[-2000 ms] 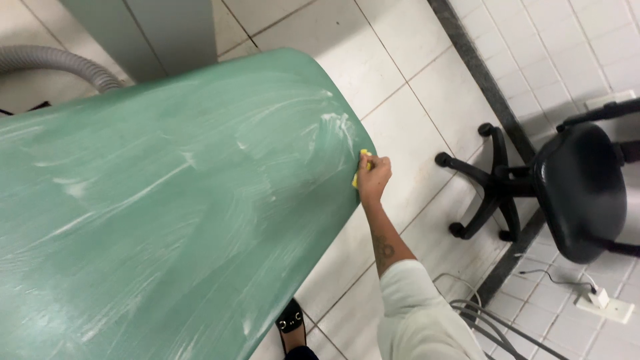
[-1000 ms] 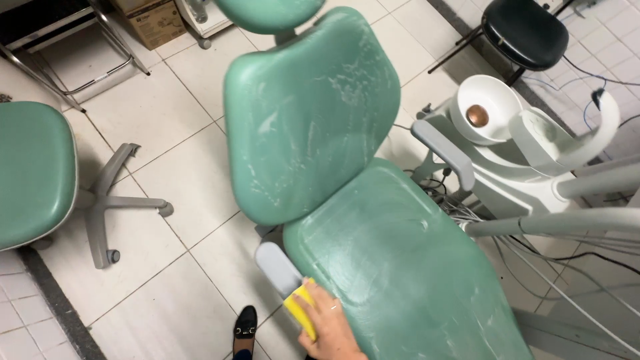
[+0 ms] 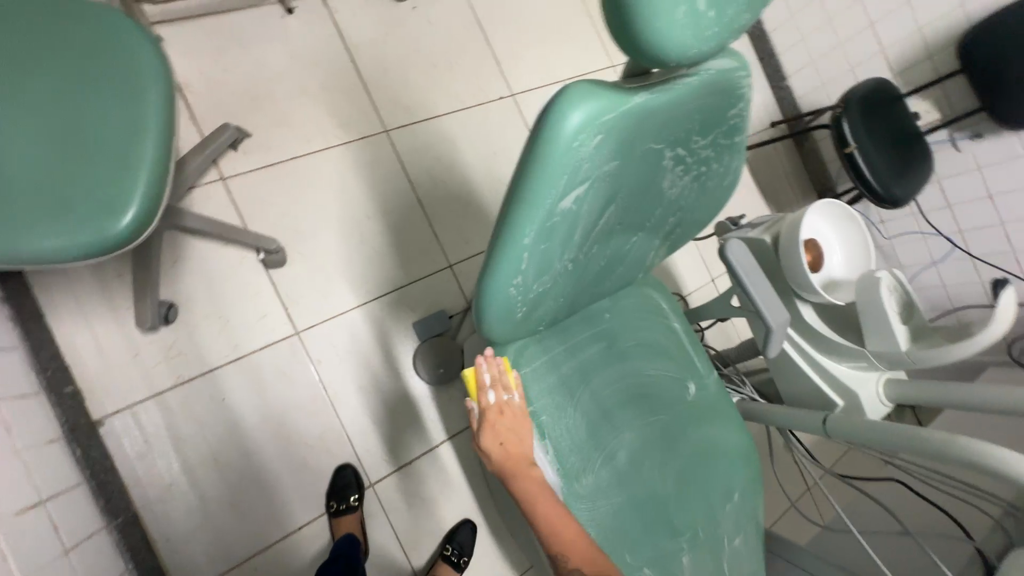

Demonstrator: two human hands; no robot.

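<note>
My right hand [image 3: 500, 416] lies palm down on a yellow sponge [image 3: 474, 384], with whitish suds on its fingers. The sponge is at the left edge of the green padded seat [image 3: 640, 416] of a dental chair, close to where it meets the backrest [image 3: 616, 200]. White streaks of suds mark the seat and the backrest, and a thicker white patch shows along the seat edge beside my wrist. Above the backrest is the green headrest [image 3: 684, 28]. My left hand is out of view.
A green stool [image 3: 72, 136] with grey wheeled legs stands at left. On the right are a grey armrest [image 3: 754, 296], a white spittoon bowl [image 3: 848, 248], grey unit arms [image 3: 896, 440] and loose cables. A black chair [image 3: 884, 144] is behind. My black shoes [image 3: 346, 492] are on the tiled floor.
The view has shifted strongly. My right hand was at the rounded end of a green padded surface, then beside a grey armrest; now it is at the seat's edge, still with the yellow sponge.
</note>
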